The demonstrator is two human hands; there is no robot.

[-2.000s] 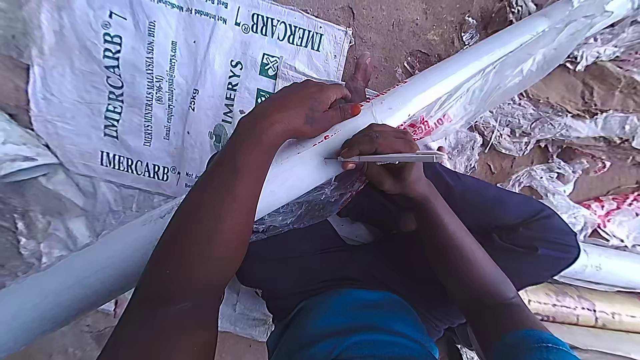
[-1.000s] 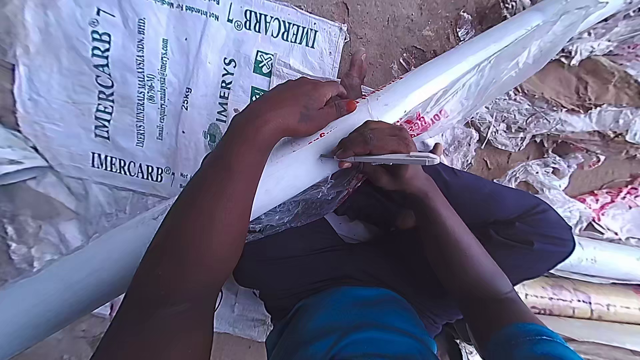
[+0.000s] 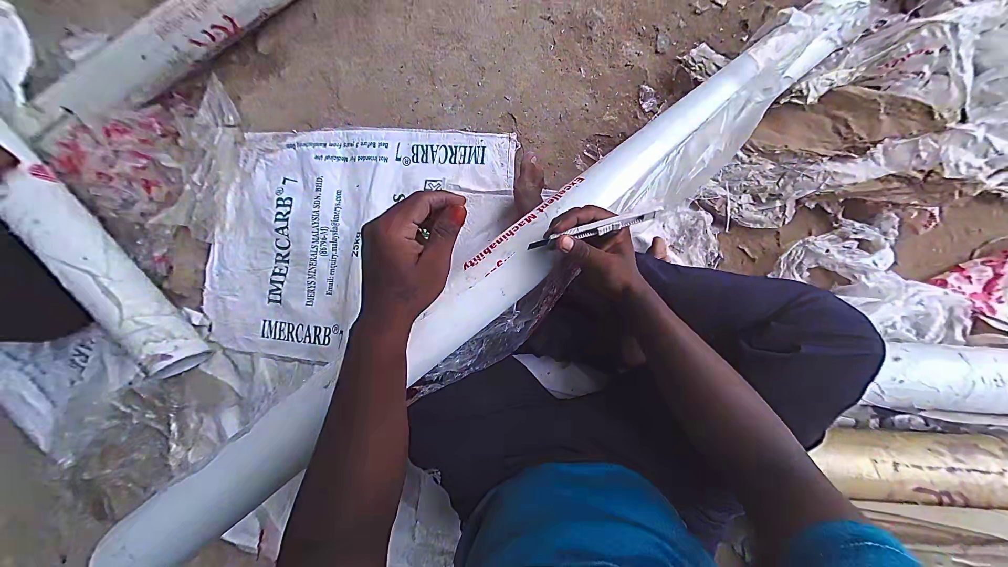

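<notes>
A long white plastic pipe [image 3: 465, 323] lies diagonally across my lap, with red printed lettering along its upper side. My right hand [image 3: 598, 248] holds a slim craft knife [image 3: 602, 227], its dark tip at the pipe's surface beside the lettering. Raised just left of the pipe, my left hand [image 3: 417, 248] has its thumb and fingertips bent together; an orange-red mark shows on a fingertip, and something small and shiny is between the fingers, too small to name. Clear plastic film [image 3: 677, 157] hangs loosely along the pipe's upper part and under its middle.
A printed white woven sack [image 3: 303, 228] lies on the dirt ground. More white pipes [image 3: 94, 260] lie at the left, near a dark shape at the edge. Crumpled plastic wrapping [image 3: 874, 173] covers ground at the right. White and yellowish pipes [image 3: 906, 465] lie lower right.
My left hand has lifted off the pipe and moved left, baring more red lettering. The knife is still in my right hand at the pipe. The view has shifted, showing more ground.
</notes>
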